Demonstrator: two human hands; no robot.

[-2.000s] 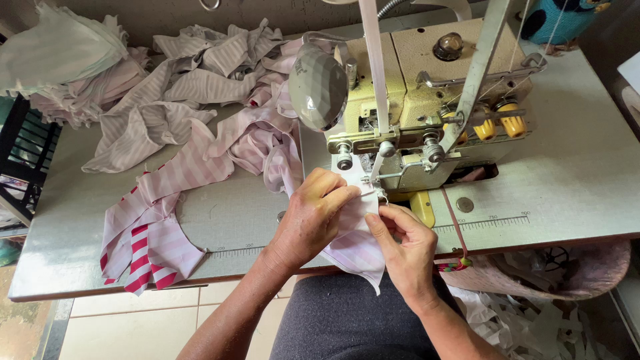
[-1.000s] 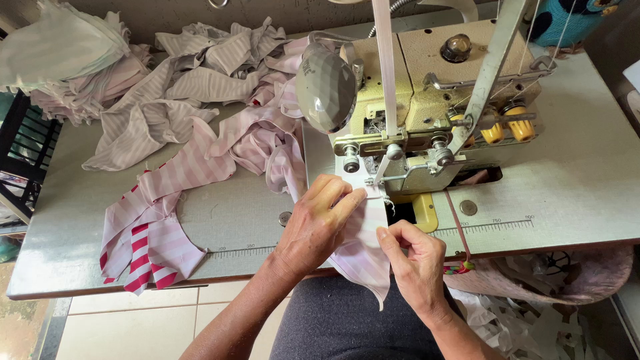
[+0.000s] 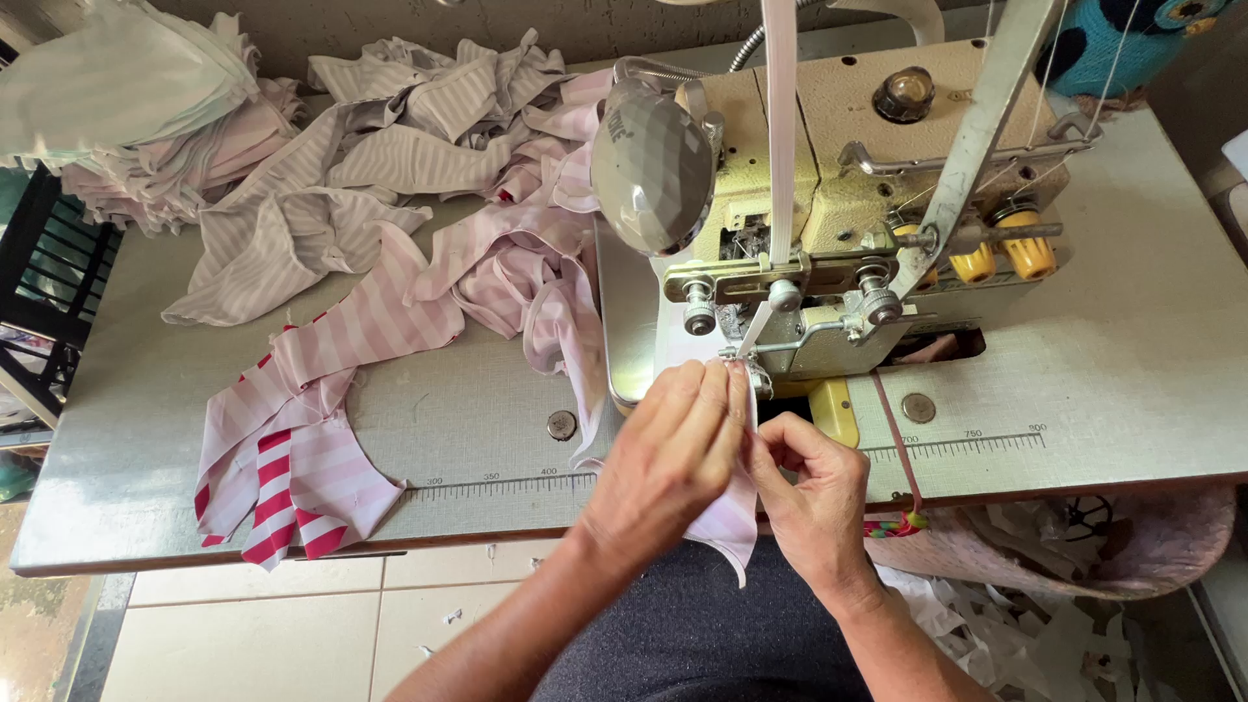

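My left hand (image 3: 673, 453) presses on a pale pink striped fabric piece (image 3: 726, 526) just in front of the needle area of a beige sewing machine (image 3: 863, 136). My right hand (image 3: 814, 487) pinches the right edge of the same piece between thumb and forefinger. The fabric's pointed lower end hangs over the table edge. A white elastic band (image 3: 782, 127) runs down through a metal guide (image 3: 741, 283) to the stitching area. The needle and presser foot are mostly hidden by the guide and my fingers.
Striped pink fabric pieces (image 3: 380, 312) and grey striped ones (image 3: 429, 161) lie left of the machine. Folded fabric stacks (image 3: 185, 117) stand at the far left. A grey faceted lamp (image 3: 651, 166) is beside the machine head. A basket (image 3: 1160, 546) and fabric scraps (image 3: 1004, 634) sit below the table's right side.
My left hand has moved toward the needle area, and my right hand has come closer to it along the fabric edge. Less of the fabric shows between my hands and the machine.
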